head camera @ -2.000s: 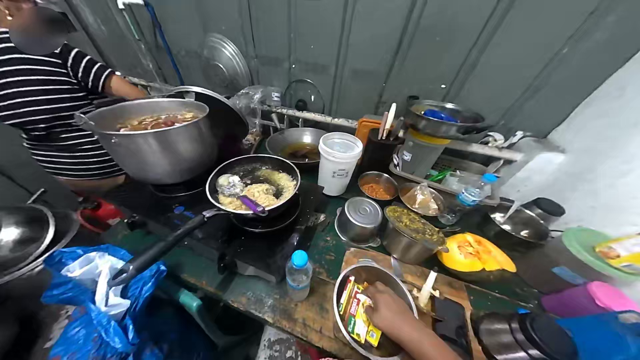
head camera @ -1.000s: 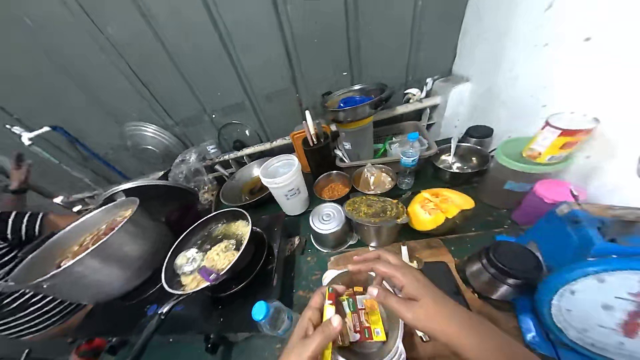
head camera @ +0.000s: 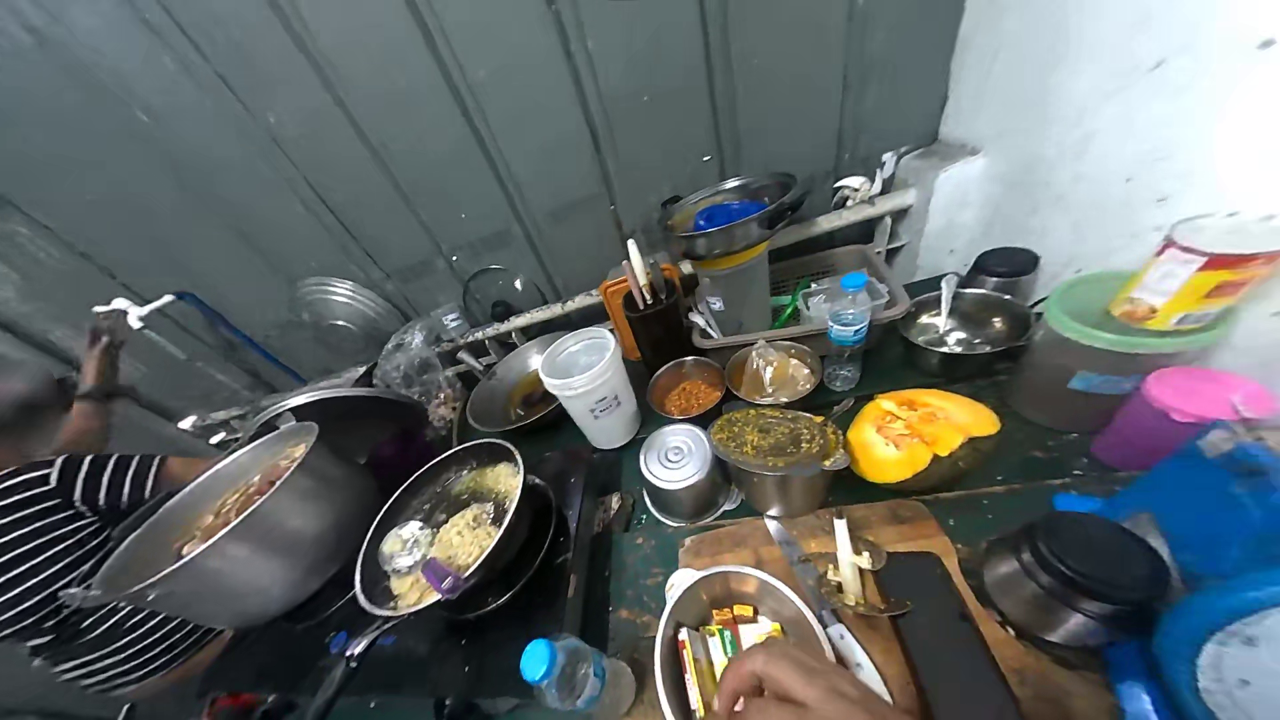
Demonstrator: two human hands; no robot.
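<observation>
At the bottom edge, my right hand (head camera: 790,685) reaches into a steel bowl (head camera: 668,640), its fingers curled at small packets (head camera: 735,638); whether it grips one is hidden. My left hand is out of the frame. Right of the bowl, a knife (head camera: 850,650) lies on the wooden cutting board (head camera: 900,520), with a dark phone (head camera: 945,630) beside it. A water bottle (head camera: 580,678) with a blue cap stands left of the bowl. Behind are a lidded metal pot (head camera: 685,470), a steel pot (head camera: 778,460) with yellowish residue on its cover, and a cut pumpkin (head camera: 915,435).
At the left, a frying pan (head camera: 440,530) with food and a purple-handled utensil sits on the stove, beside a large pot (head camera: 240,530). Another person (head camera: 70,560) in a striped shirt stands behind it. A white tub (head camera: 592,385), spice bowls (head camera: 686,388) and a blue scale (head camera: 1220,640) surround the board.
My left hand, at the packets one second ago, has left the view. My right hand is lower over the bowl. The other person's hand is now raised at the wall tap.
</observation>
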